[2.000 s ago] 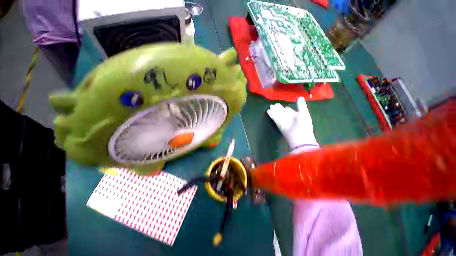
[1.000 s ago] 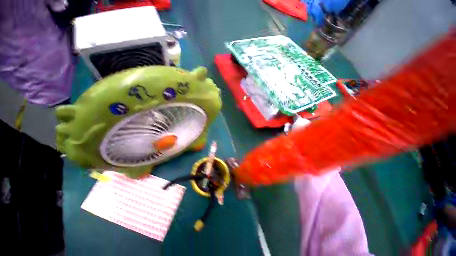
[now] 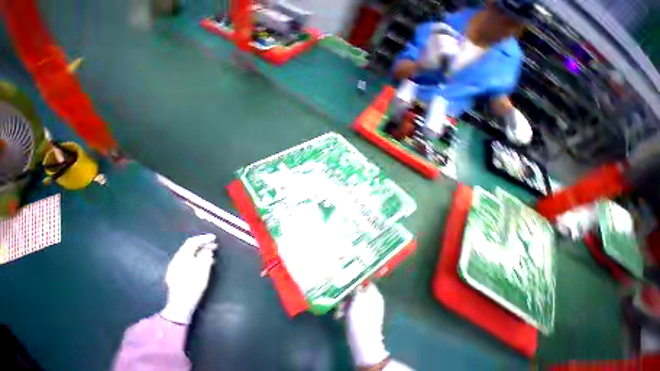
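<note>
A large green circuit board [image 3: 326,217] lies solder side up on a red pad [image 3: 287,290] on the green bench in front of me. Glare whitens much of it. My left hand [image 3: 189,279], in a white glove, is left of the pad, low over the bench, holding nothing, with its fingers loosely bent. My right hand [image 3: 365,326], also gloved, is at the near edge of the board, its fingertips on that edge. The view is blurred, and the exact grip is partly hidden.
A second board [image 3: 510,257] lies on a red pad to the right. Across the bench, a person in blue [image 3: 467,61] works over a board on a red pad. A red-wrapped post [image 3: 61,87], yellow cup [image 3: 71,165] and fan [image 3: 14,138] are at left. A black tray [image 3: 517,167] is upper right.
The view has swung right, so fan and cup are now at the left rim. The board and red pad appear nearer and lower. Both gloved hands now show, where one showed before.
</note>
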